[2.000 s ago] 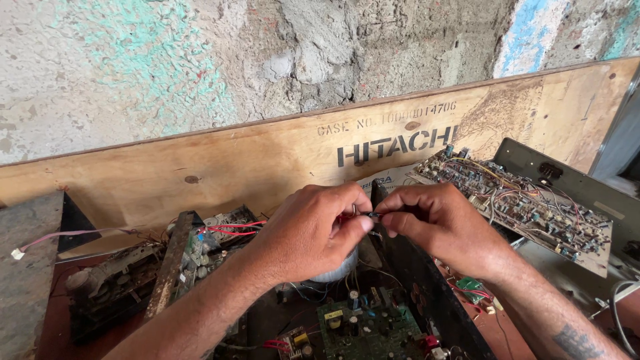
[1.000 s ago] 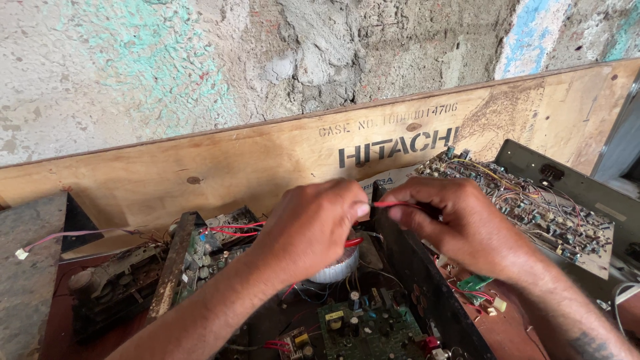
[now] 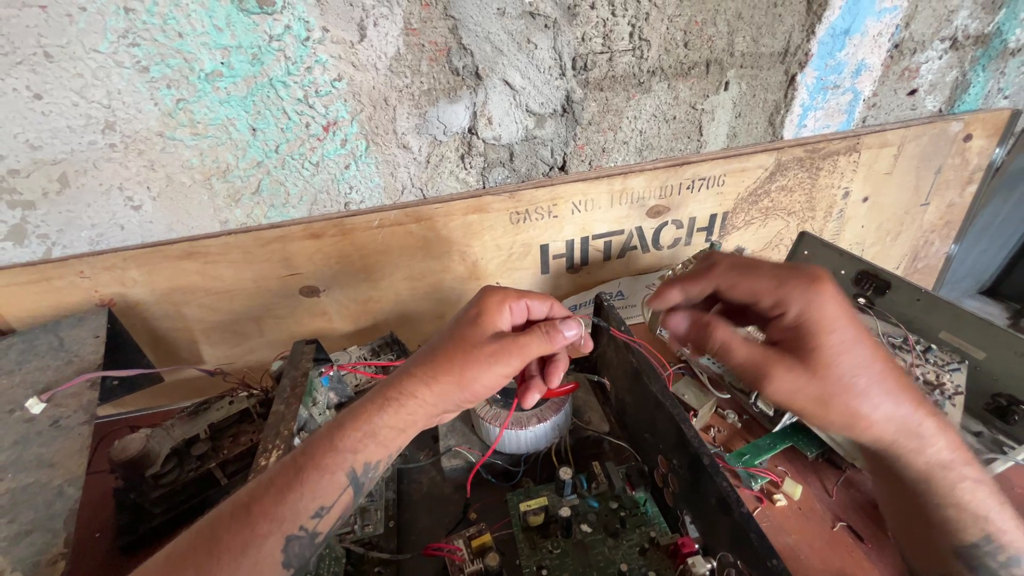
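My left hand (image 3: 532, 344) pinches a thin pale wire end (image 3: 582, 328) between thumb and forefinger. Its lower fingers curl around a red-handled tool (image 3: 562, 390), mostly hidden. From that hand a red wire (image 3: 498, 444) runs down toward a small circuit board (image 3: 480, 552). Beneath the hand sits a toroidal transformer (image 3: 524, 428) inside a black metal chassis (image 3: 680, 448), beside a green circuit board (image 3: 588, 520). To the right, my right hand (image 3: 668, 316) is blurred by motion, thumb and forefinger apart, with nothing visible between them.
A plywood panel (image 3: 400, 264) leans against the rough wall. More opened electronics (image 3: 192, 456) lie at the left, near a grey metal sheet (image 3: 48, 432). A populated circuit board (image 3: 920, 368), a green board piece (image 3: 776, 448) and loose wires are at the right.
My right hand has moved right, away from my left hand; the two were close together before. The red wire hanging below my left hand now shows more fully.
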